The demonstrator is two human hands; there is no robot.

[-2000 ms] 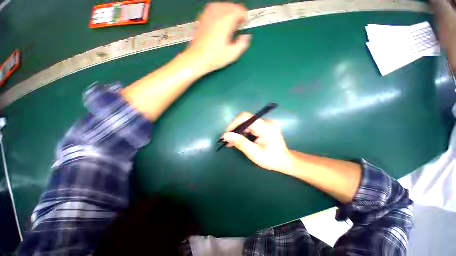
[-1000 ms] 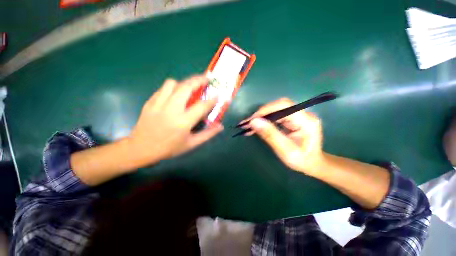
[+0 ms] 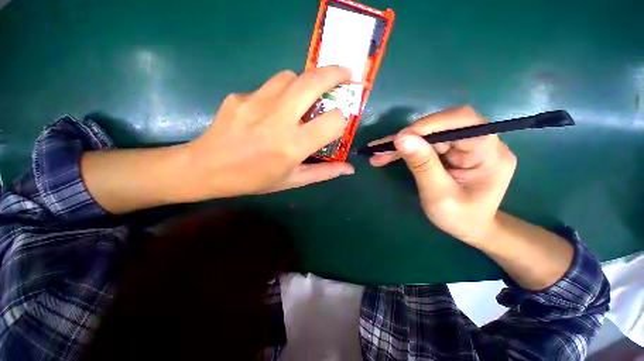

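Note:
An orange-red handheld unit (image 3: 347, 42) lies open on the green worktop, tilted slightly, with a large white rectangle at its far end. A green and grey circuit area at its near end is partly covered by my fingers. My left hand (image 3: 275, 134) holds the unit, fingers across its lower half and thumb along its near edge. My right hand (image 3: 452, 169) holds black tweezers (image 3: 494, 127) like a pen. The tweezer points are close to the unit's lower right corner; whether they touch it I cannot tell.
The glossy dark green worktop (image 3: 212, 42) spreads around both hands. Something white (image 3: 476, 300) lies at the near edge beside my right sleeve. White cloth (image 3: 628, 285) shows at the right edge. A dark rounded shape, likely my head, covers the lower left.
My left hand first reached to the pale strip, then came back with the unit. Since the last frame, the tweezers have turned flatter and their points are nearer the unit's lower corner.

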